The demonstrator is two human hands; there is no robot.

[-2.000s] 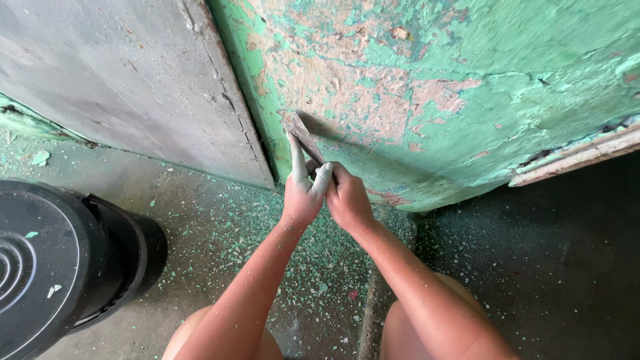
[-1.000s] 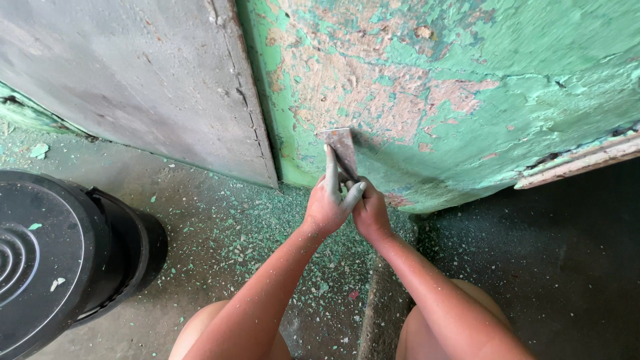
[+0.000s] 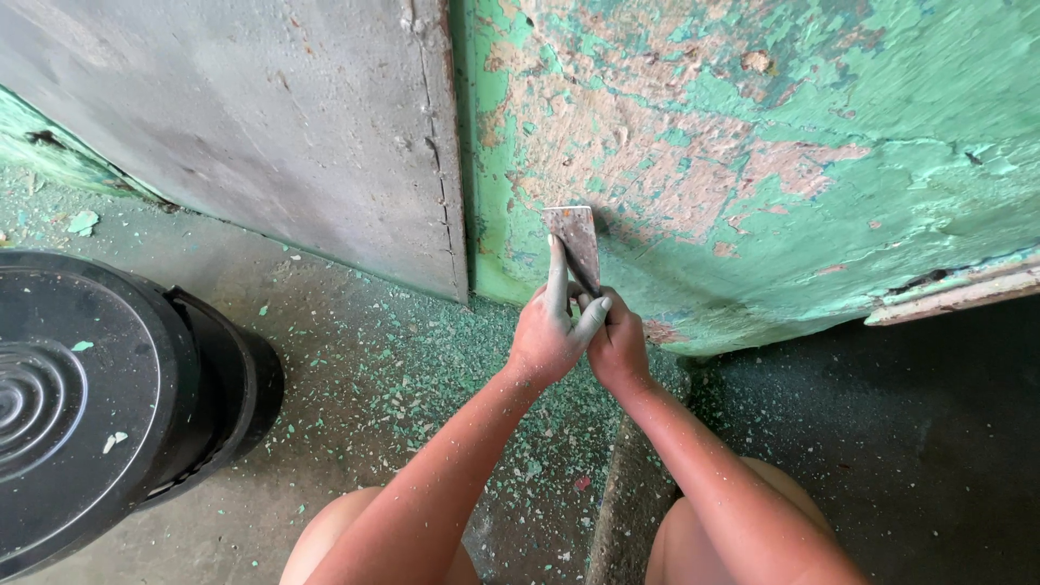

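A paint scraper with a flat, stained metal blade [image 3: 575,236] points up at a green wall [image 3: 812,195] whose paint is partly stripped to pinkish plaster. Both hands are on this tool. My left hand [image 3: 556,325], dusty with pale powder on its fingers, has its index finger stretched along the blade and its thumb near the lower end. My right hand [image 3: 619,341] closes around the lower end of the scraper, beside the left. The handle is mostly hidden by the fingers. Whether the blade edge touches the plaster cannot be told.
A grey metal door [image 3: 325,146] borders the wall on the left. A black lidded bucket [image 3: 122,325] stands at the far left. Green paint flakes [image 3: 455,349] cover the concrete floor. A low concrete ledge [image 3: 626,496] runs between my knees; a broken wall edge [image 3: 959,296] juts out at right.
The scraper blade was slanted up to the left two seconds ago and has since turned more upright. Both hands still hold the tool together.
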